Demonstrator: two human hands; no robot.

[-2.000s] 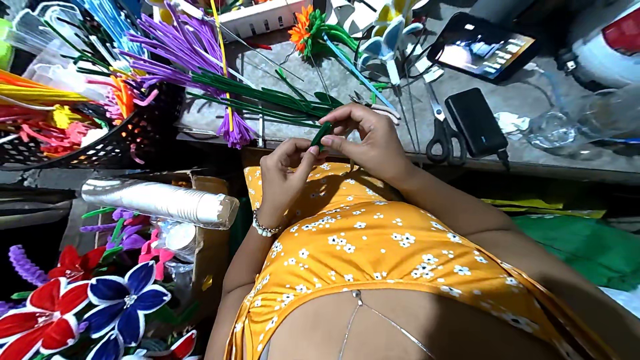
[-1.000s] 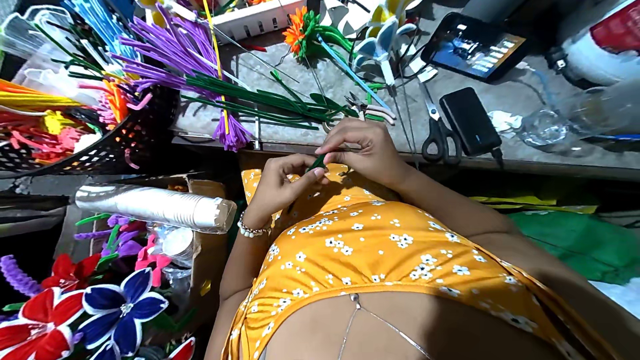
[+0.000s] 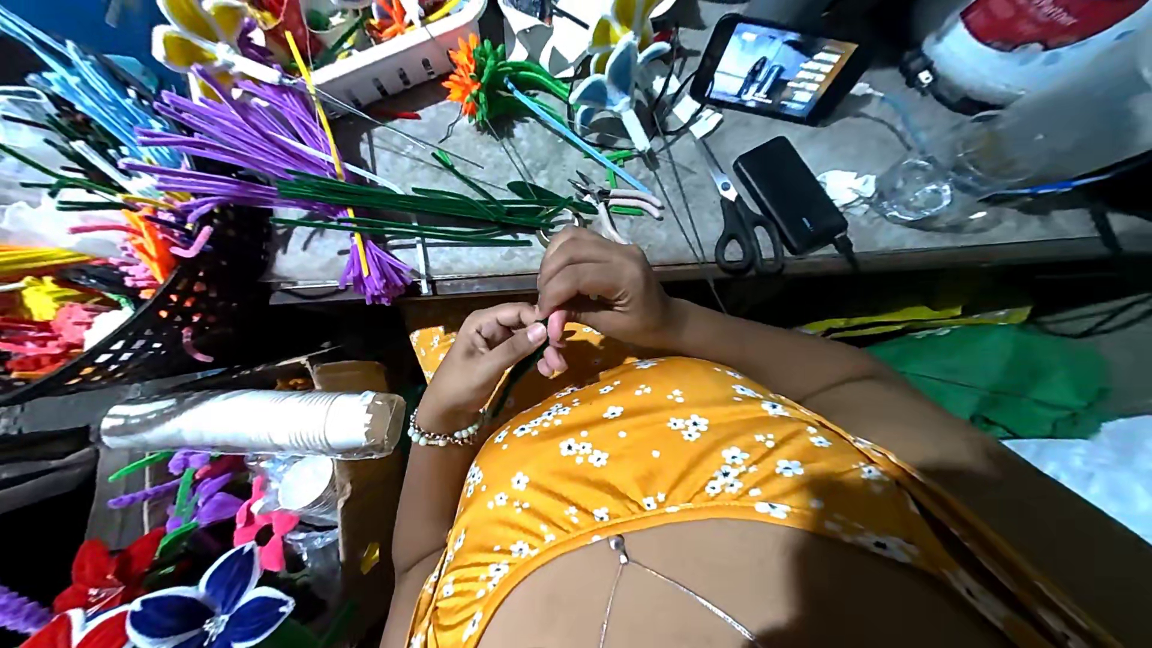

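My left hand [image 3: 490,360] and my right hand [image 3: 598,288] meet just off the table's edge, above my lap. A dark green pipe cleaner [image 3: 517,373] is pinched between the left thumb and fingers, and the right fingertips grip its upper end. Much of it is hidden by the fingers. Beyond the hands, a bunch of dark green pipe cleaners [image 3: 405,202] lies across purple pipe cleaners [image 3: 243,144]. Pliers with pale handles [image 3: 616,202] lie just behind my right hand. Black-handled scissors [image 3: 742,225] rest farther right.
A phone [image 3: 778,67] and a black power bank [image 3: 792,193] lie at the back right. At left stand a black basket [image 3: 171,306] of pipe cleaners and a sleeve of white cups [image 3: 252,423], with pipe-cleaner flowers [image 3: 211,598] below. A white basket [image 3: 405,58] is at the back.
Two seconds ago both hands held a green piece up near the table's edge. The fingers have shifted around it, and it now hangs lower beside the left thumb.
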